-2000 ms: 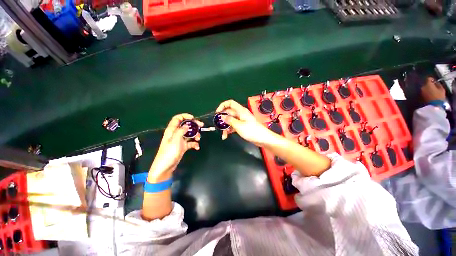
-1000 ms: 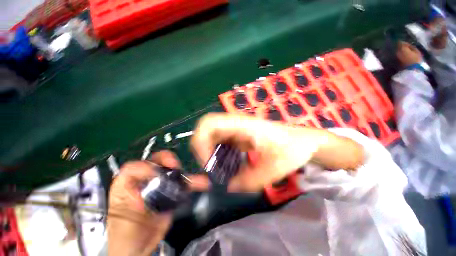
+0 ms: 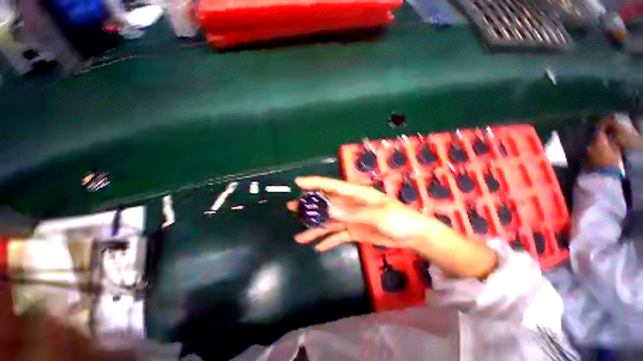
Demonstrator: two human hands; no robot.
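Note:
My right hand [image 3: 352, 215] is near the middle, palm partly turned up, fingers spread around a round black glossy disc module [image 3: 312, 209]. The disc rests at the fingers over the dark bench mat [image 3: 261, 275]. My left hand cannot be made out; only a reddish-brown blur shows at the lower left corner. A red parts tray [image 3: 522, 162] lies to the right, partly behind my right forearm, with black discs in many pockets. Small white strips [image 3: 278, 189] lie on the mat left of my right hand.
The green belt [image 3: 233, 106] crosses behind the mat, bearing small loose units [image 3: 95, 180]. Stacked red trays [image 3: 296, 21] and a grey metal-look tray [image 3: 518, 25] stand on the far side. Papers [image 3: 53, 264] and a white device [image 3: 116, 300] lie left. Another person's hand [image 3: 604, 148] is at right.
My hands have separated; the left has gone from the middle, and its disc no longer shows. My right hand has opened its palm around its disc. The camera view has shifted.

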